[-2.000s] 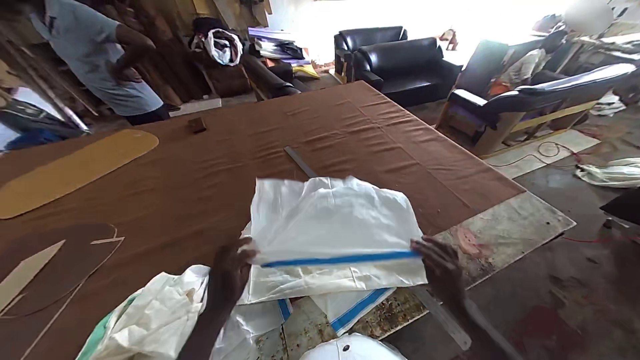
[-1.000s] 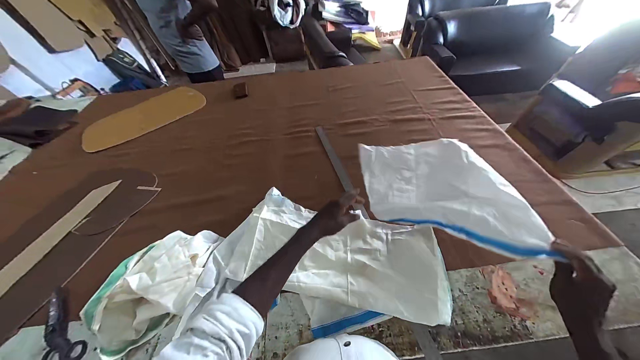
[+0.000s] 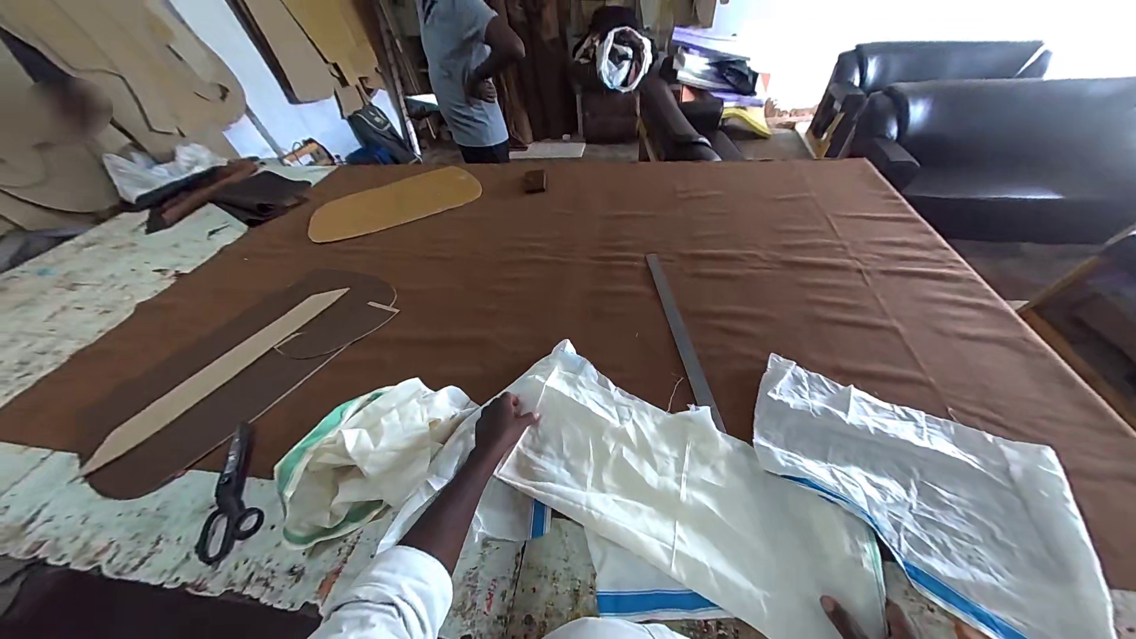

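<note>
A cream woven cloth piece [image 3: 674, 470] lies across the near part of the table. At its upper left, my left hand [image 3: 504, 422] has its fingers on the fabric edge. My right hand [image 3: 865, 619] shows only as fingertips at the bottom edge, touching the same piece's lower right; its grip is hidden. To the right lies a white cloth with a blue stripe [image 3: 932, 479]. A crumpled cream cloth with a green edge [image 3: 373, 461] sits left of my left hand. A metal ruler [image 3: 682, 337] lies on the brown fabric [image 3: 550, 293], its near end under the cream piece.
Black-handled scissors [image 3: 231, 506] rest at the near left. Beyond them are a dark brown template with a tan strip [image 3: 217, 382], a yellowish oval board [image 3: 395, 204] and a small dark block [image 3: 535, 181]. A person [image 3: 466, 71] stands past the table; black sofas [image 3: 1012, 151] are at right.
The blue-striped white cloth, held up earlier, now lies at the right, let go by my hands. My left hand has moved left onto the cream piece, and my right hand has moved down to it.
</note>
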